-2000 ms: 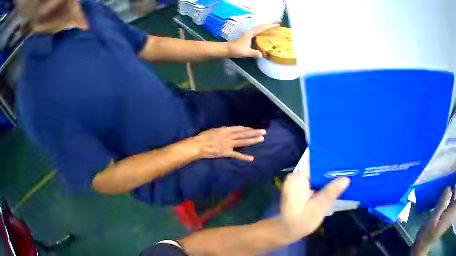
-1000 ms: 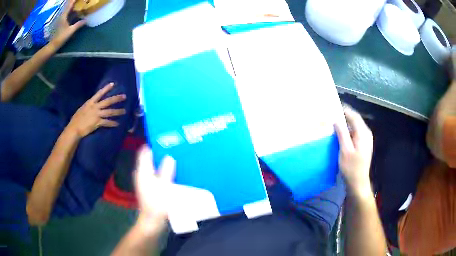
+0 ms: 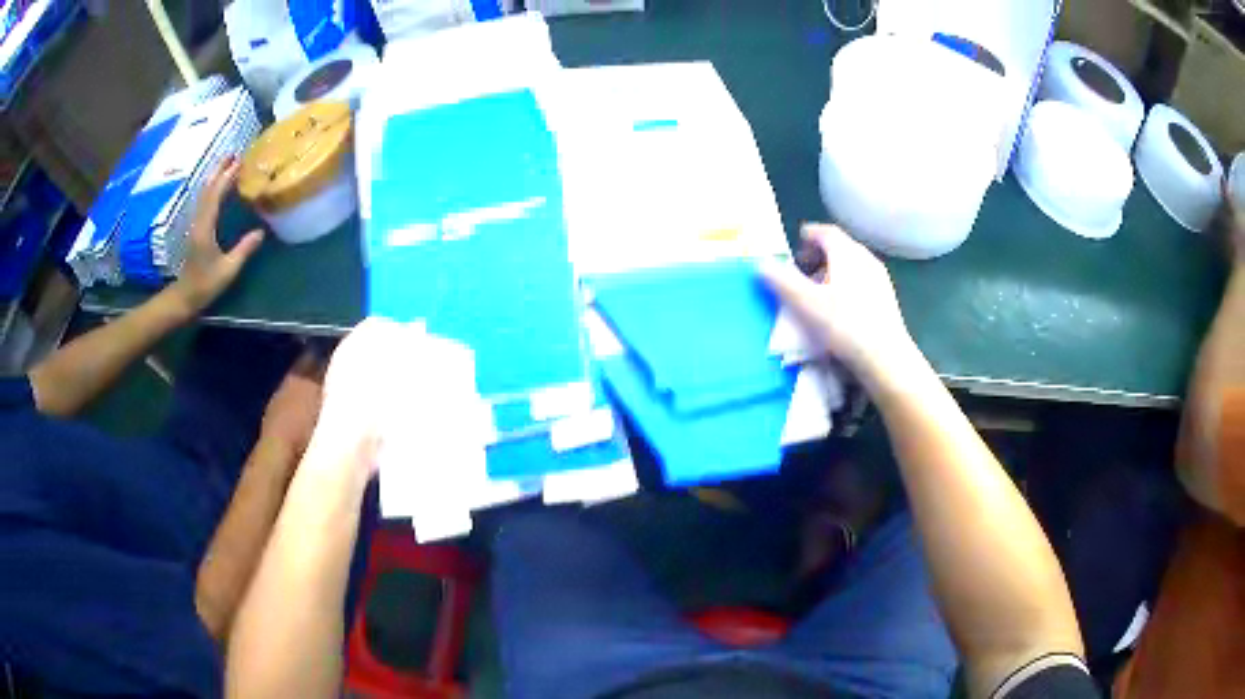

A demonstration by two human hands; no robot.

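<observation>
Flat printed cartons lie at the front edge of the bench in two side-by-side stacks. The left stack's top carton shows a blue panel point(image 3: 471, 260) with blurred white print. The right stack shows a white panel point(image 3: 669, 164) with a small blue mark and an orange mark. Blue flaps point(image 3: 710, 410) and white tabs stick out over the edge. My left hand point(image 3: 396, 396), overexposed, lies at the left stack's lower left edge, gripping the carton there. My right hand point(image 3: 847, 301) is at the right edge of the right stack, fingertips on the blue flap.
A wood-topped round unit point(image 3: 301, 171) stands by a neighbour's hand point(image 3: 212, 266), beside a carton pile point(image 3: 164, 184). A large white tub point(image 3: 908, 164) and several white dark-centred units point(image 3: 1181, 164) stand right. Another person's arm point(image 3: 1215, 369) is far right. A red stool point(image 3: 410, 615) is below.
The carton held in front of me has come down onto the bench stacks. My hands moved forward with it, and the view swung right, then showed more of the bench.
</observation>
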